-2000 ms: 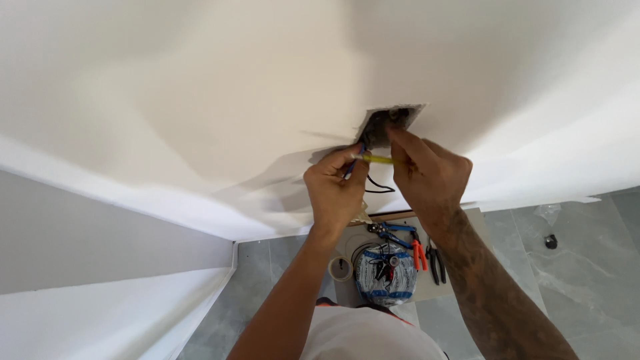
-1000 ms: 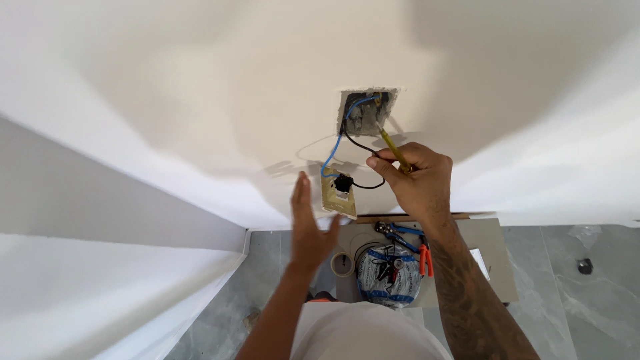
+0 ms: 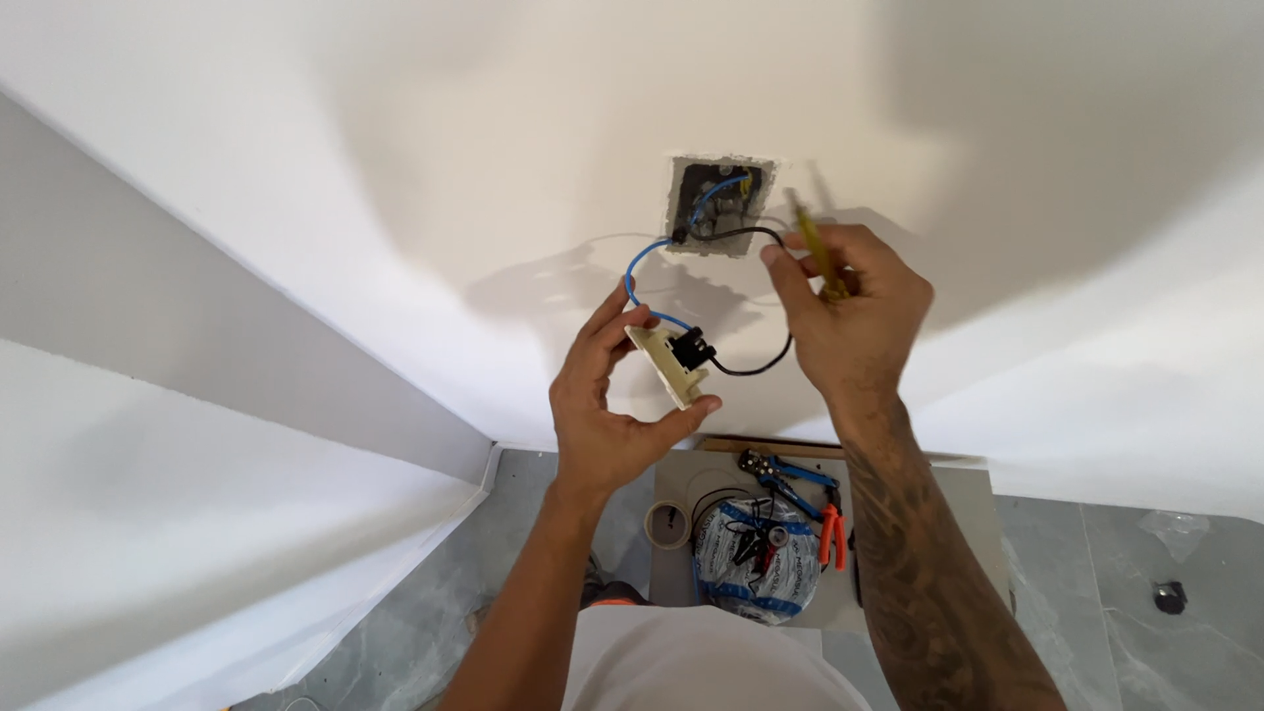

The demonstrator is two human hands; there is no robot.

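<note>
My left hand [image 3: 617, 415] holds a cream faceplate [image 3: 669, 367] by its edges, tilted, with its back and a black module [image 3: 693, 348] showing. A blue wire [image 3: 632, 269] and a black wire [image 3: 752, 371] run from the module up to a recessed wall box [image 3: 719, 205]. To the right, my right hand [image 3: 854, 296] grips a yellow-handled screwdriver [image 3: 818, 247], its blurred tip pointing up. The thumb and fingers of that hand are at the black wire; whether they pinch it is unclear. A yellow-green wire [image 3: 747, 186] shows inside the box.
Below the hands, a grey board [image 3: 963, 504] bears a wrapped wire coil [image 3: 755, 583], a tape roll [image 3: 668, 524], blue wire strippers [image 3: 790, 476] and red-handled pliers [image 3: 832, 538]. A small black object [image 3: 1169, 596] lies on the tiled floor at right. A wall corner is at left.
The faceplate, hanging by its wires a second ago with my left hand open beside it, is now held in that hand and tilted. The screwdriver has moved away from the wall box.
</note>
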